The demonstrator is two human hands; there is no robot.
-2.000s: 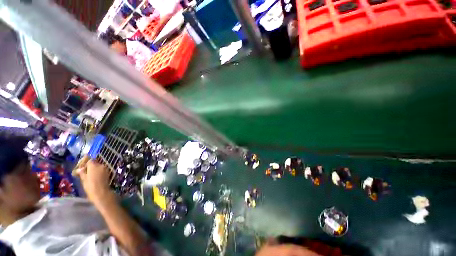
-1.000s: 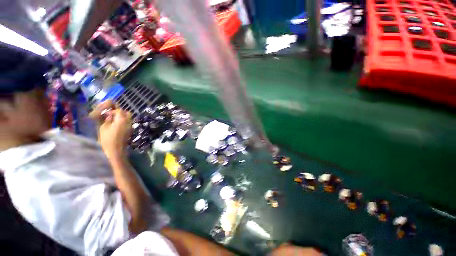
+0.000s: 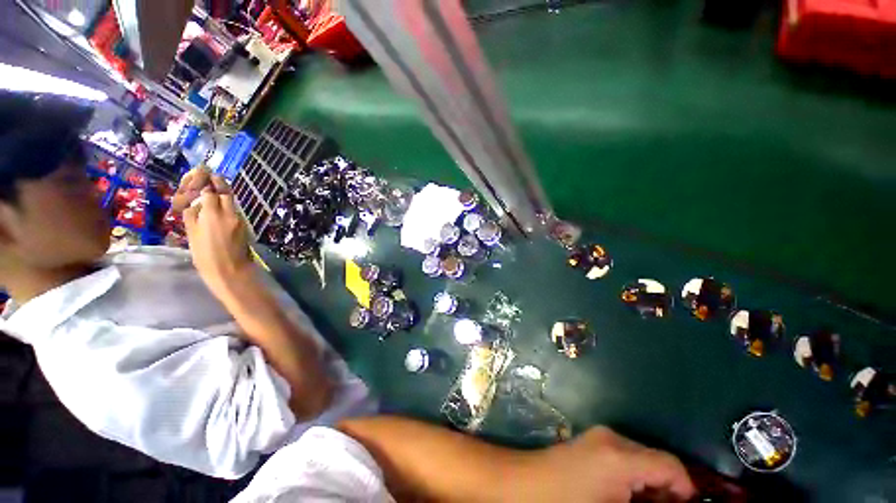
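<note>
My left hand [image 3: 614, 470] reaches in along the bottom edge from a white sleeve; its fingertips are at a dark reddish thing [image 3: 722, 483], cut off by the edge. I cannot tell whether they grip it. My right hand is out of the picture. An open round assembly [image 3: 764, 441] with a silver rim and white label lies right of my left hand. Several round circuit boards [image 3: 707, 298], dark with white and orange patches, lie in a slanting row beyond; one more board [image 3: 572, 337] lies apart, nearer the middle.
A metal upright [image 3: 462, 108] crosses the green bench [image 3: 678, 167]. Metal caps [image 3: 470, 241], white paper [image 3: 429, 218], a yellow note [image 3: 357, 283], a clear bag [image 3: 478, 383] and a dark heap [image 3: 324, 201] lie left. A neighbouring person [image 3: 157, 344] works there. A red tray [image 3: 840, 34] is far right.
The view has swung, so the bench things sit further right than at first and the red tray has mostly left the picture. More of my left hand and forearm now shows.
</note>
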